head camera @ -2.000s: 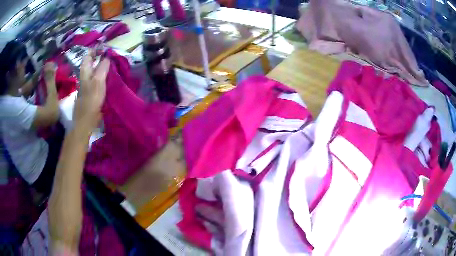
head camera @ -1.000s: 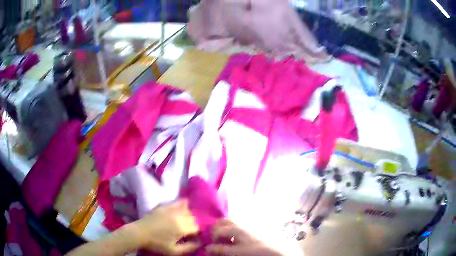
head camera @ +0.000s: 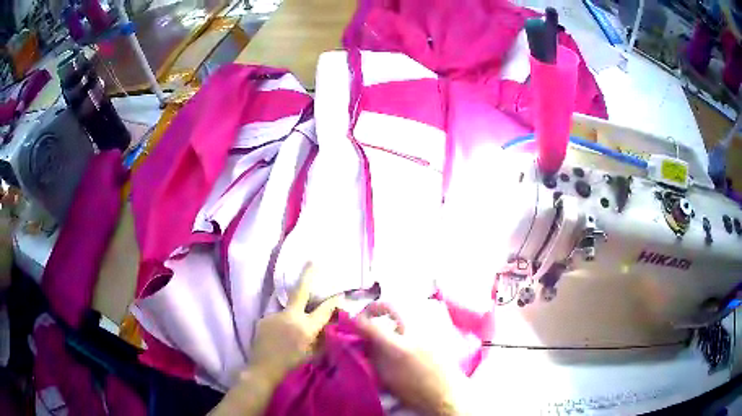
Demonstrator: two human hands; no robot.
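Observation:
A magenta-pink garment [head camera: 183,179] with pale inside panels and dark pink bound seams is spread over the white table left of the sewing machine [head camera: 635,260]. My left hand [head camera: 289,329] and my right hand [head camera: 407,366] are close together at the bottom middle. Both hold a bunched magenta part of the garment [head camera: 346,374] between them, its lower end cut off by the frame. Strong glare covers the cloth right of my hands and hides the needle area.
A pink tube holder [head camera: 553,110] with a dark-handled tool stands on the machine head. A blue air tube [head camera: 598,146] runs behind it to a box with a yellow label [head camera: 674,171]. Another magenta piece [head camera: 85,236] lies at the left beside a dark bottle-like object [head camera: 91,101].
The view has swung right and down to the garment and machine. The other person has left view. Both my hands, seen on the garment one second ago, hold the bunched magenta part lower in the picture.

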